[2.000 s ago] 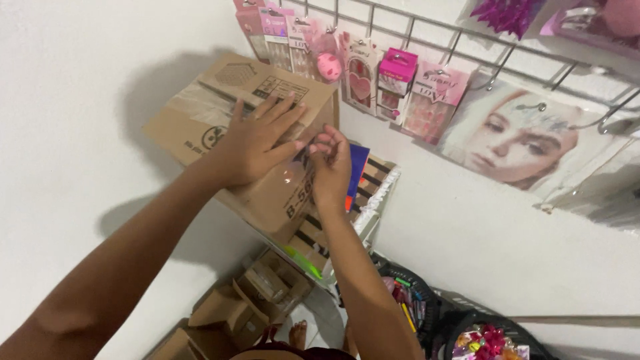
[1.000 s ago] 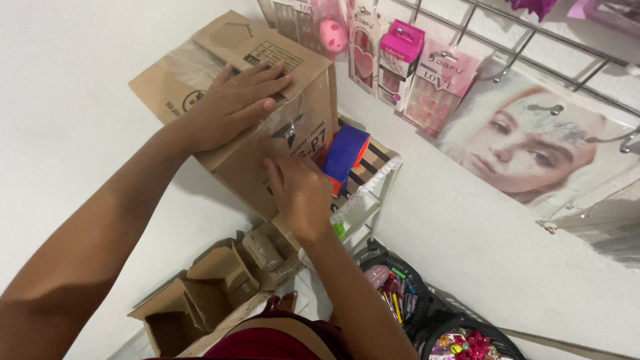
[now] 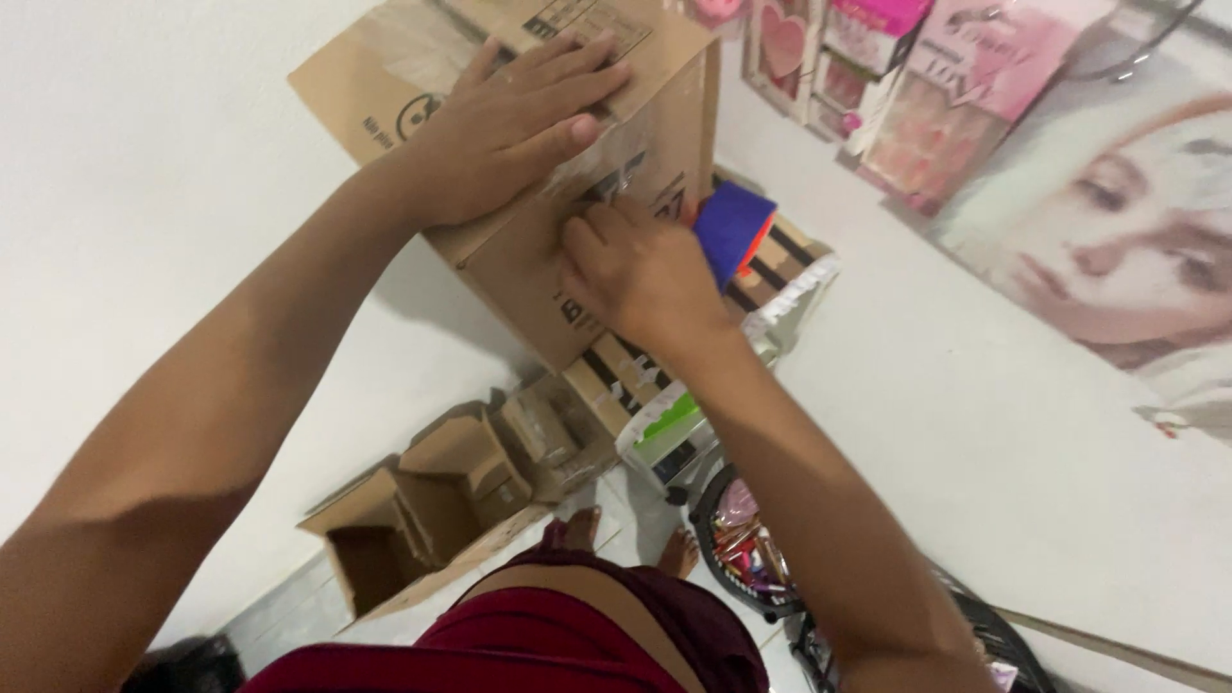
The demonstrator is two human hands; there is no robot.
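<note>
A cardboard box (image 3: pixel 510 284) with printing and clear tape stands on a slatted shelf unit (image 3: pixel 784 241) against the white wall. My left hand (image 3: pixel 515 125) lies flat on the box's top, fingers spread, holding nothing. My right hand (image 3: pixel 640 274) presses against the taped side of the box, its fingers curled in; whether they pinch the tape is hidden. Just beyond my right hand, a blue and orange object (image 3: pixel 733 231) rests on the slats beside the box.
Opened cardboard boxes (image 3: pixel 462 481) stand on the tiled floor below. A black basket (image 3: pixel 746 544) of small colourful items is beneath my right forearm. Packaged nail sets (image 3: pixel 938 125) and a poster of a face (image 3: pixel 1107 221) hang on the right wall.
My right hand has moved from the box's upper edge down onto its taped side, and its fingers have curled in. My left hand has stayed on top.
</note>
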